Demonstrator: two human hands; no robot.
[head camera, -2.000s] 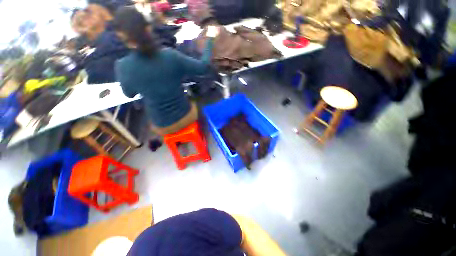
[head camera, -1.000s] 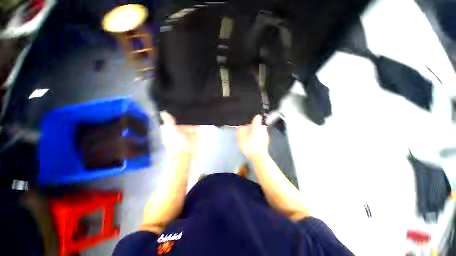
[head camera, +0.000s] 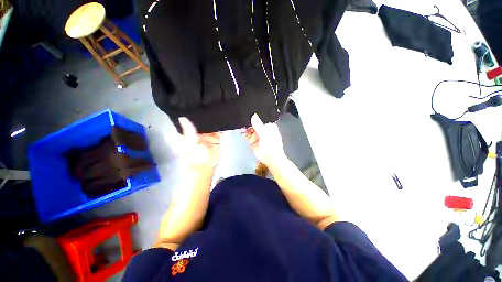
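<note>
A black jacket (head camera: 192, 71) with white basting lines hangs in front of me at the top middle. Its sleeve (head camera: 334, 66) hangs at the right, over the table's edge. My left hand (head camera: 198, 144) holds the hem at its left part, thumb on top and fingers beneath. My right hand (head camera: 264, 139) holds the hem further right in the same way. Both hands are bare. The top of the jacket is cut off by the frame's edge.
A white table (head camera: 358, 160) on the right bears thread snips (head camera: 397, 181), a black pouch (head camera: 467, 148), a red spool (head camera: 458, 202), a cable and dark cloth. On the left are a blue crate (head camera: 49, 182) with dark cloth, a red stool (head camera: 99, 237) and a wooden stool (head camera: 86, 21).
The view has swung from the workshop floor, stools and a seated person to the jacket and table. Since one second ago, both hands remain on the hem and more of the table shows.
</note>
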